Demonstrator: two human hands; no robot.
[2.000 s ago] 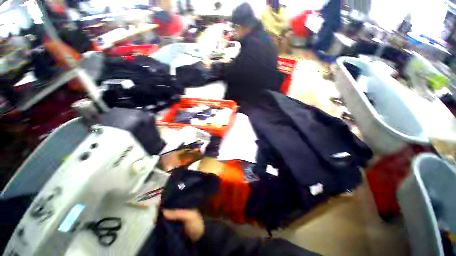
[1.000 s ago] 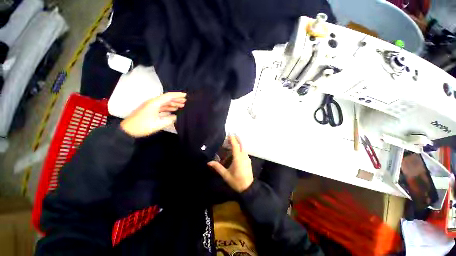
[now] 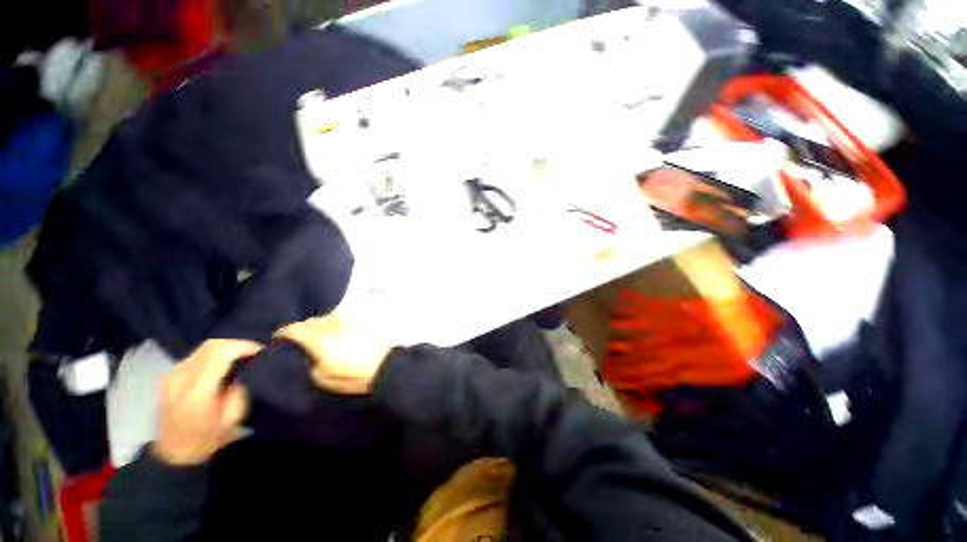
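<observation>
A large dark garment spreads from the far left of the machine table down to my hands. My left hand grips its near part at the lower left; the hand is blurred. My right hand grips the same cloth close beside it, at the table's near left corner. The fingertips of both hands are partly hidden by cloth and blur. The white sewing machine head stands beyond, with its needle end beside the garment.
On the white table lie black-handled scissors and red snips. An orange-red basket with packets stands at the right. Orange material is below the table edge. A red crate shows at lower left.
The view has swung right. My hands, open and apart around the cloth before, have closed on it near each other. The garment lies more bunched at the table's left corner.
</observation>
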